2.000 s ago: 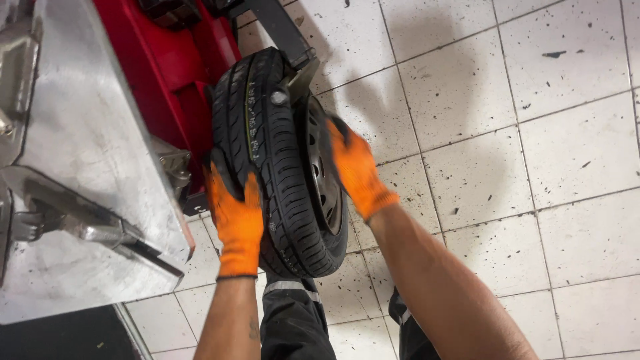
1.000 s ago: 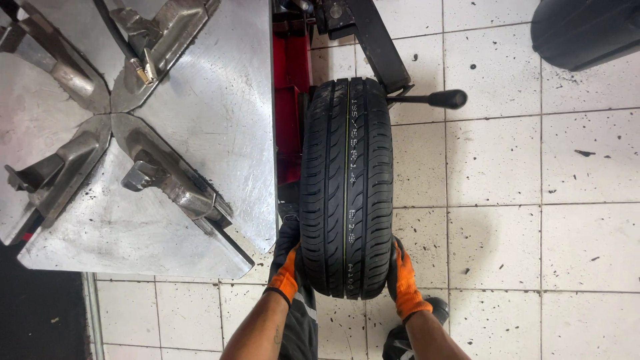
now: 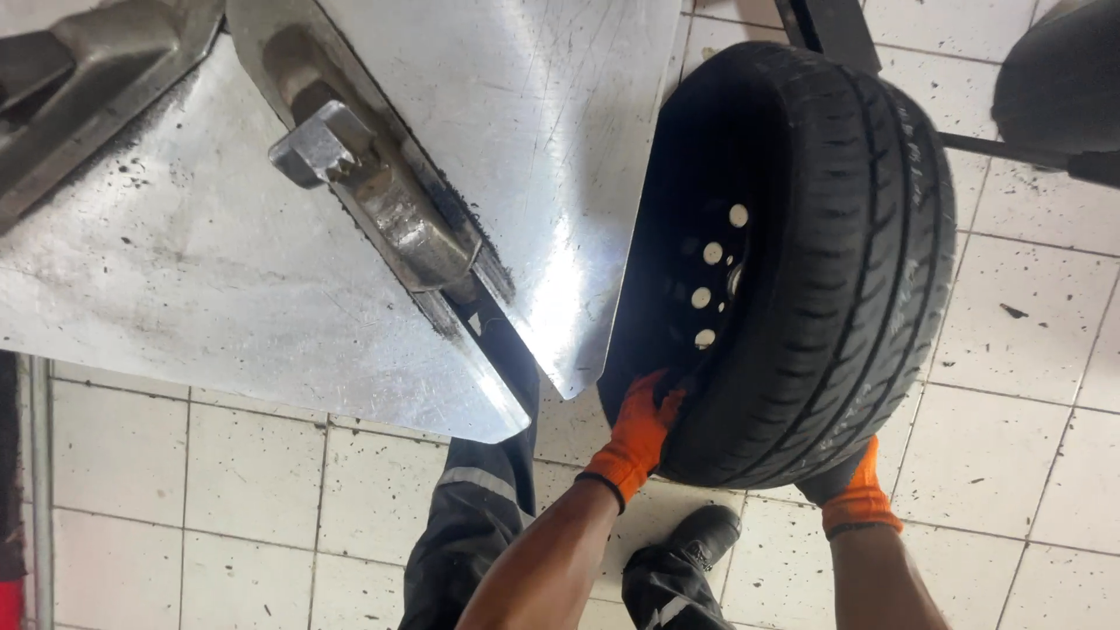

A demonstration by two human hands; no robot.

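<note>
A black tyre (image 3: 840, 262) on a dark steel wheel rim (image 3: 717, 280) leans beside the metal turntable of a tyre changer (image 3: 542, 175), its hollow side facing the turntable. My left hand (image 3: 643, 429), in an orange and black glove, grips the wheel at its lower left, with the fingertips inside the dark hollow of the rim. Under the tyre's lower right side is my right hand (image 3: 857, 490), gloved the same way; the tyre hides its fingers. A metal clamp jaw (image 3: 376, 192) sits in a slot of the turntable, left of the wheel.
A black arm of the machine (image 3: 831, 31) stands behind the tyre, and a dark lever (image 3: 1006, 150) sticks out to the right. A black container (image 3: 1063, 79) is at the upper right. Black crumbs lie on the white tiled floor (image 3: 1006, 437). My shoe (image 3: 704, 534) is below the tyre.
The wheel has tilted since one second ago: its tread faced me then, and now the rim's holes show. Both hands have stayed on it. Two seconds ago my right hand was at the rim's other face.
</note>
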